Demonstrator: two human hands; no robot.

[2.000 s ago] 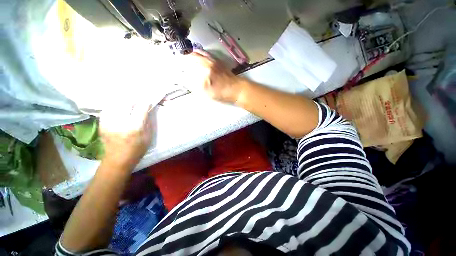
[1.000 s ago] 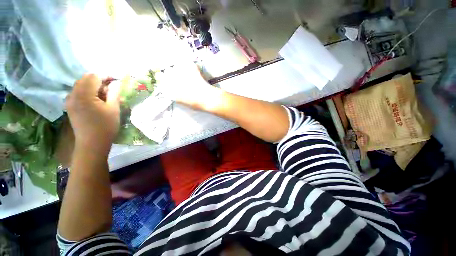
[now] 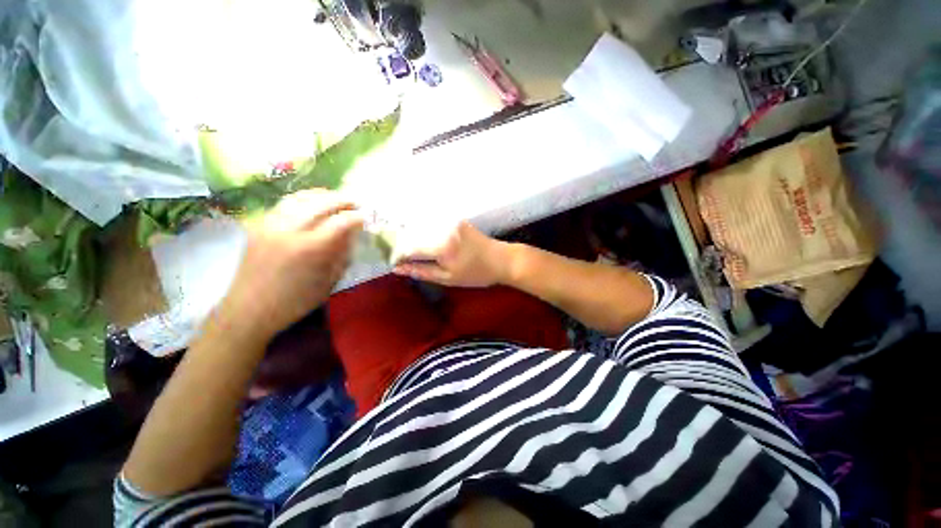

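Green floral fabric (image 3: 356, 153) lies across the table, with its pale side washed out by the lamp. My left hand (image 3: 299, 253) is over the fabric near the table's front edge, fingers bent together; what is under its fingertips is blurred. My right hand (image 3: 454, 258) pinches an edge of the fabric at the table's front edge, to the right of my left hand. The machine's needle area (image 3: 397, 41) is above both hands, partly lost in glare. Pale fabric (image 3: 191, 273) hangs to the left of my left hand.
Pink-handled snips (image 3: 493, 74) lie on the machine bed. A white paper slip (image 3: 626, 98) lies right of them. A tan paper bag (image 3: 789, 211) hangs at the right. Pale cloth (image 3: 83, 113) and green patterned cloth (image 3: 57, 273) are at the left.
My left hand has moved right and down, close to my right hand. My right hand has moved down to the table's front edge. The green fabric is now spread more widely above them.
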